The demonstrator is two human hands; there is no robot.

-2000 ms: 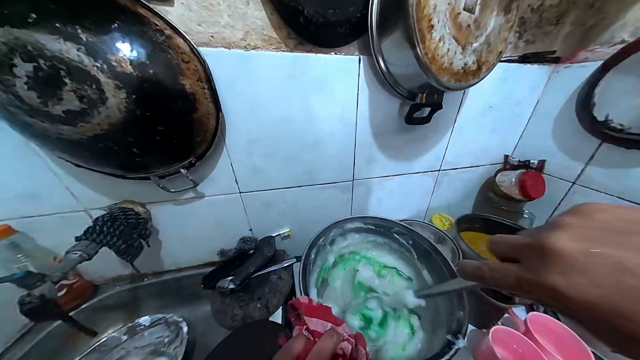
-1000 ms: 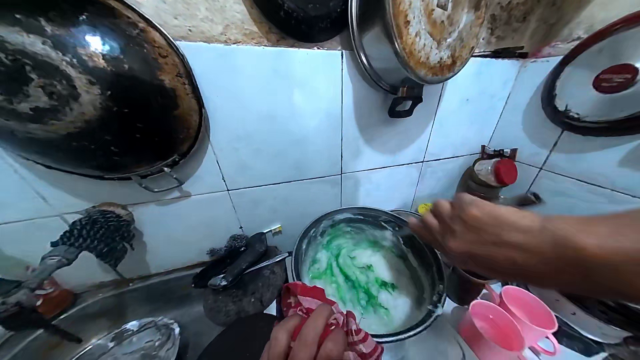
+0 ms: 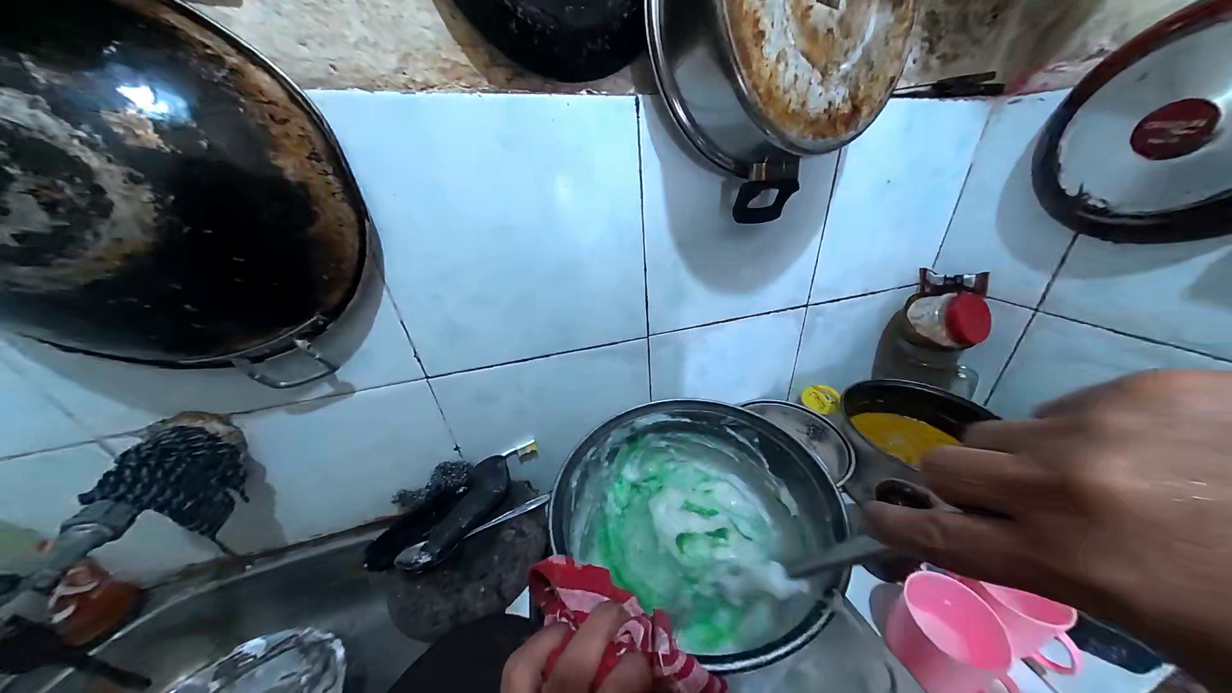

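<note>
A metal pot [image 3: 698, 534] holds a thick white mixture streaked with green. My left hand [image 3: 582, 654] grips a red and white cloth [image 3: 602, 602] against the pot's near left rim. From the right, my right hand [image 3: 1049, 510] holds the handle of a stirring utensil [image 3: 837, 556], whose lower end sits in the white mass at the pot's right side. That end is coated, so its shape cannot be told. The right hand is slightly blurred.
Right of the pot stand pink plastic cups [image 3: 948, 616], a dark pan of yellow liquid [image 3: 900, 433] and a red-lidded jar [image 3: 924, 337]. At left are a metal sink [image 3: 231, 587], a faucet [image 3: 77, 539] and a stone [image 3: 472, 577] bearing utensils. A blackened wok [image 3: 183, 192] and a steel pot [image 3: 722, 96] hang above.
The green streaks have spread and shifted within the white mixture. My right hand has moved between the pot's right rim and farther right, still holding the utensil. My left hand stays on the cloth.
</note>
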